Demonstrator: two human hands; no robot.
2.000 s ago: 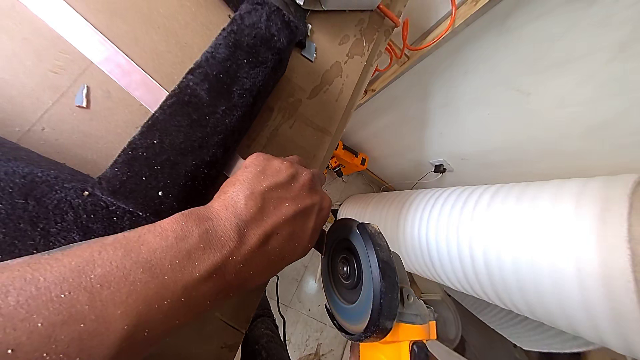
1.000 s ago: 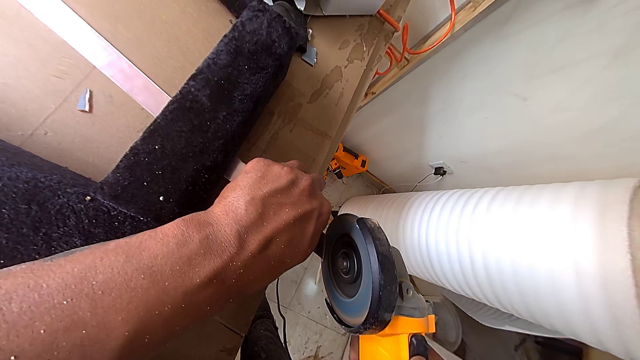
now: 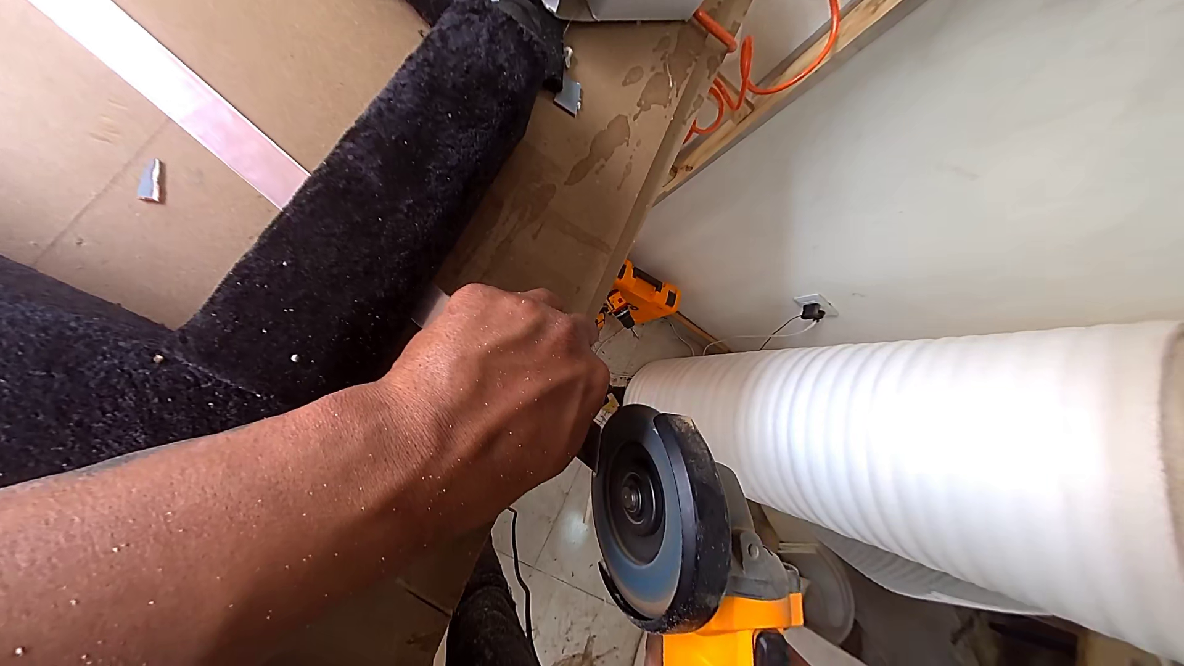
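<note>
My left hand (image 3: 504, 379) reaches in from the left, back up, with its fingers curled under and hidden. A dark flat piece (image 3: 589, 447) juts from beneath it, close to the cutting disc (image 3: 636, 504) of an angle grinder (image 3: 731, 620) with a yellow body and black guard. Whether piece and disc touch is unclear. A pale strip end (image 3: 429, 305) shows on the hand's other side. Only a sliver of my right hand (image 3: 654, 650) appears by the grinder body at the bottom edge; its grip is mostly hidden. Dust specks cover the left forearm.
Black plush-covered pieces (image 3: 370, 176) lie on a brown board (image 3: 592, 157), with small grey scraps (image 3: 151, 180) nearby. A large roll of white foam sheet (image 3: 906, 416) stands close on the right. Beyond are an orange coiled hose (image 3: 745, 74), a yellow-orange tool case (image 3: 647, 291) and a plugged wall socket (image 3: 814, 308).
</note>
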